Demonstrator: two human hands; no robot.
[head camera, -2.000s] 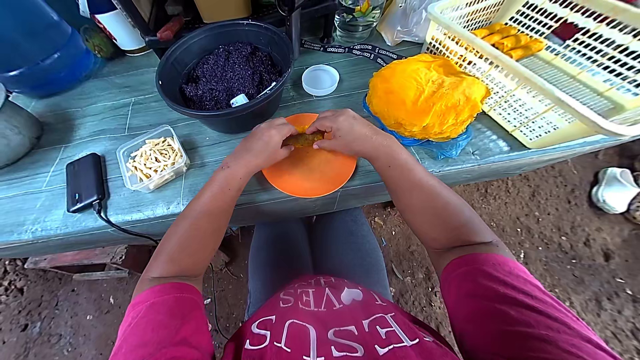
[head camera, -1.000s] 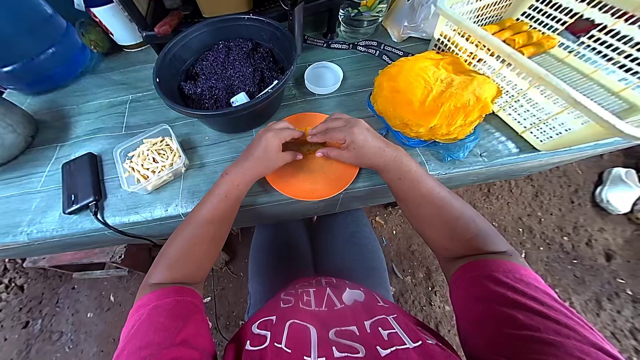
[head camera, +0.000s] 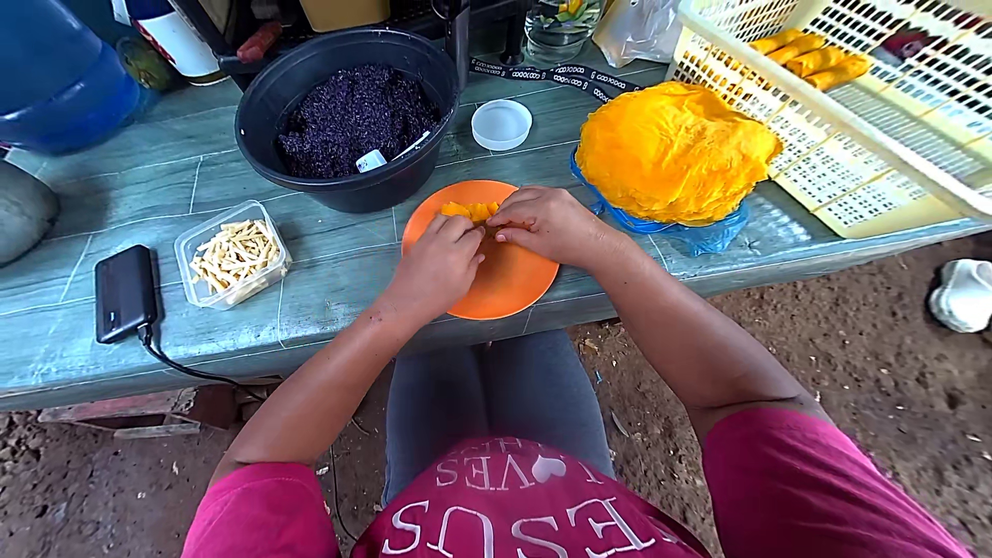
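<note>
Over an orange plastic plate (head camera: 511, 283), my left hand (head camera: 440, 260) and my right hand (head camera: 554, 229) meet, with their fingers on a yellow-orange wrapper (head camera: 470, 211), whose upper edge shows above the fingertips. The rest of the wrapper and whatever it holds are hidden by the hands. Right of the plate, a stack of orange wrappers (head camera: 674, 155) lies on a blue plastic bag (head camera: 709, 236). Behind the plate stand a black basin (head camera: 364, 194) of dark purple grainy filling (head camera: 353, 120) and a small white round lid or dish (head camera: 501, 125).
A clear plastic tub (head camera: 232, 256) of pale strips and a black power bank (head camera: 125, 294) with a cable lie on the left. A cream plastic basket (head camera: 841, 213) holding several orange rolls (head camera: 814, 58) stands at the right. A printed strap (head camera: 558, 75) lies behind the dish.
The brown-looking roll seen between my fingers earlier is now covered by my hands, and a yellow-orange edge shows above them. My left hand has turned and lies lower over the plate.
</note>
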